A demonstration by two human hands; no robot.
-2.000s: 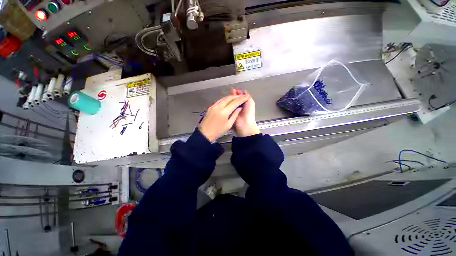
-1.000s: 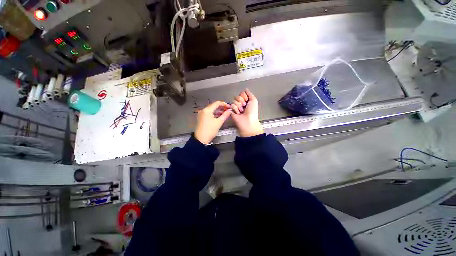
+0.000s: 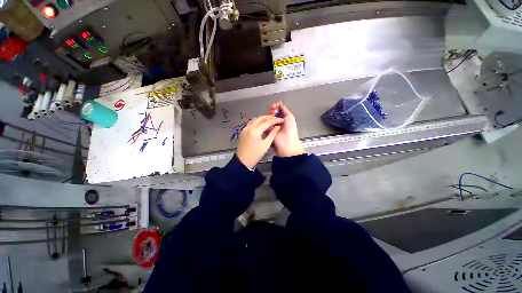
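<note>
My left hand [image 3: 255,139] and my right hand [image 3: 285,130] meet over the grey metal tray [image 3: 209,137]. The right hand is curled around a few small dark-blue wire pieces [image 3: 279,115]. The left fingertips touch them at the right hand's fingers; whether they grip a piece is hidden. Short loose blue wire pieces [image 3: 236,133] lie on the tray just left of my left hand. A clear plastic bag [image 3: 397,103], open and part filled with dark-blue pieces [image 3: 351,114], lies at the tray's right.
A white cover [image 3: 129,157] at left bears red and blue wires [image 3: 143,130] and a teal cylinder [image 3: 99,114]. The machine head [image 3: 203,86] with looped tubes hangs behind the tray. A marked ruler strip [image 3: 337,140] runs along the tray's front edge. A red coil [image 3: 146,249] sits low left.
My hands were pressed together, then parted slightly, and now meet again at the fingers. The machine head swung down toward the tray's left end. More loose pieces show beside my left hand.
</note>
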